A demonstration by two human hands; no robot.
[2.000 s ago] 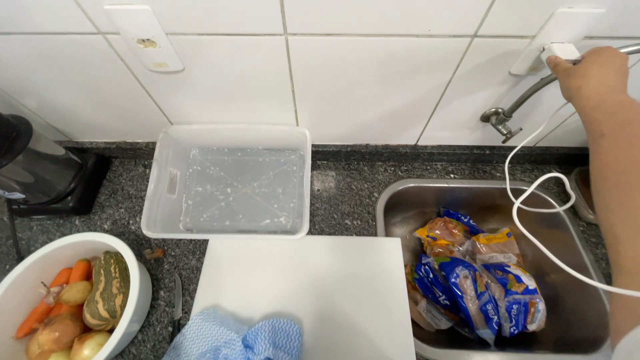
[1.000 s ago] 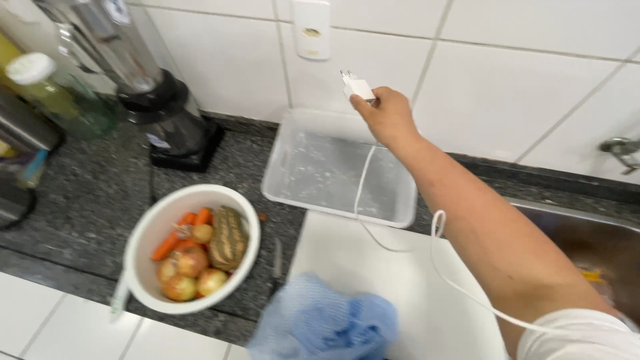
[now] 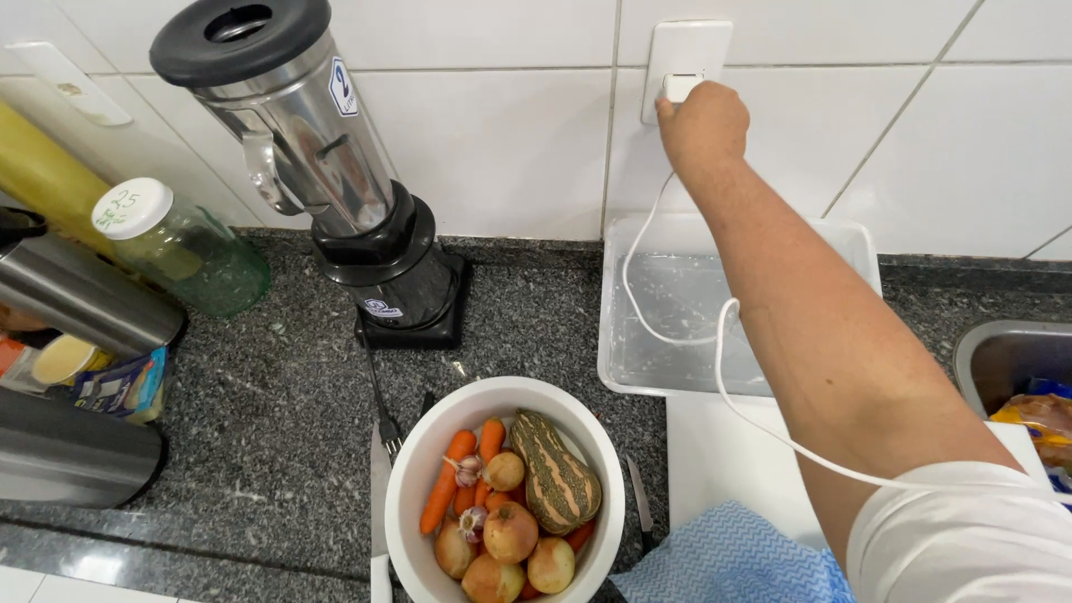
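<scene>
My right hand (image 3: 705, 126) grips a white plug adapter (image 3: 682, 87) held against the wall outlet (image 3: 691, 42); whether its pins are fully in is hidden. From it a white cable (image 3: 634, 272) hangs down over the translucent plastic bin (image 3: 615, 373), then runs along my forearm. Below the bin lie a white cutting board (image 3: 712, 461) and a blue patterned cloth (image 3: 737, 557). My left hand is out of view.
A blender (image 3: 360, 184) stands on the granite counter, its black plug (image 3: 389, 431) loose. A white bowl (image 3: 614, 486) holds vegetables, with knives (image 3: 638, 494) (image 3: 380, 502) beside it. Left are a glass jar (image 3: 201, 268) and metal canisters (image 3: 92, 289); right, a sink (image 3: 976, 347) with packaged food.
My right hand has moved left from the outlet above the sink to the one above the bin, carrying the white adapter and cable. The view has shifted left.
</scene>
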